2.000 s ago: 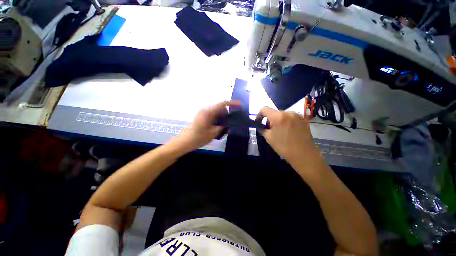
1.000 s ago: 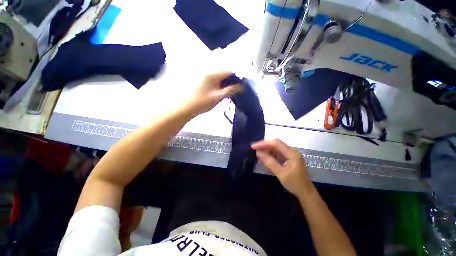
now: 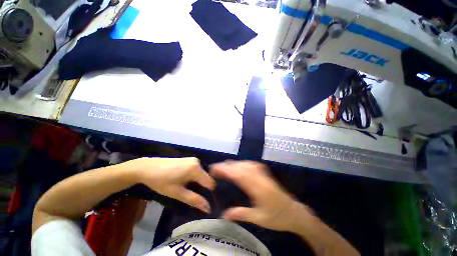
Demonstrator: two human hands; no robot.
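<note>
A long dark fabric strip [image 3: 254, 117] lies flat from the lit needle area of the sewing machine [image 3: 346, 37] down to the table's front edge, where it is lost against the dark below. My left hand [image 3: 181, 181] and my right hand [image 3: 258, 195] are in front of the table edge, close together over the dark lap area. Both are blurred, with thumbs and fingers spread and facing each other. Dark cloth or shadow lies between them, so I cannot tell whether they hold fabric.
A dark stack of cut panels [image 3: 223, 25] lies behind. A wide dark piece [image 3: 120, 56] and a blue sheet [image 3: 125, 23] are at left. A dark piece [image 3: 313, 87], orange snips [image 3: 332, 109] and black-handled scissors [image 3: 362, 117] lie right of the needle. Another machine [image 3: 22, 37] stands far left.
Both hands have left the strip on the table and moved down toward my body. The strip, lifted and curved a second ago, now lies flat and straight.
</note>
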